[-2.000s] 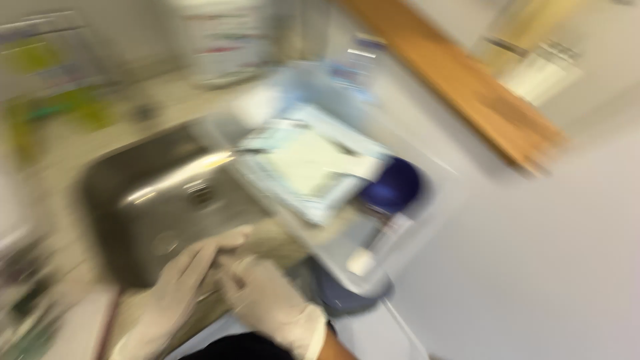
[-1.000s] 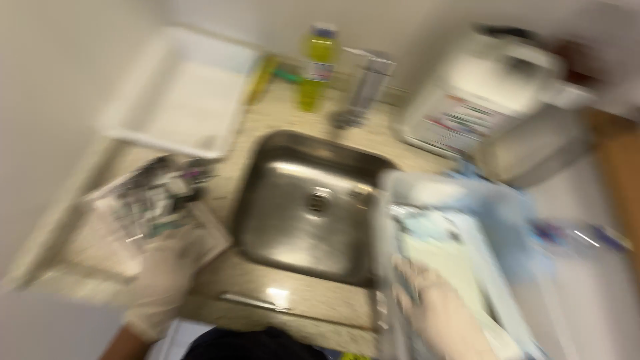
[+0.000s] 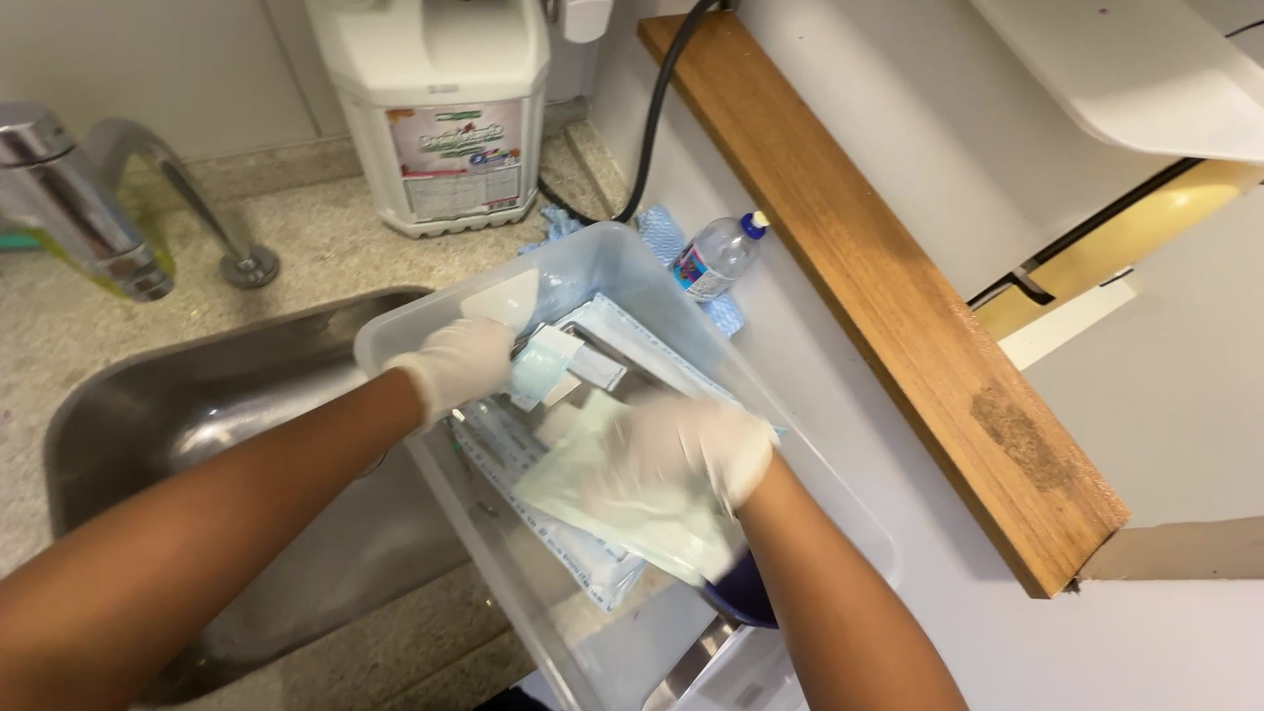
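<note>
A clear plastic bin (image 3: 810, 474) holds several sterilization pouches (image 3: 592, 563) with blue printed edges. My left hand (image 3: 469, 365), in a whitish glove, is inside the bin's far left corner, its fingertips at a metal instrument and a small pale blue packet (image 3: 541, 367). What the fingers grip is mostly hidden. My right hand (image 3: 691, 444), gloved and blurred by motion, is over a pale green sheet (image 3: 612, 494) in the middle of the bin; its fingers cannot be made out. A dark blue round object (image 3: 746, 592) lies under my right wrist.
Left of the bin is a steel sink (image 3: 326, 533) with a chrome faucet (image 3: 89, 217). A large white jug (image 3: 444, 128) stands behind. A clear bottle (image 3: 719, 259) with a blue cap lies on blue cloth right of the bin. A wooden board (image 3: 889, 296) runs along the right.
My left hand has moved from the papers and instruments left of the sink into the bin. My right hand remains at the bin. The view has swung right.
</note>
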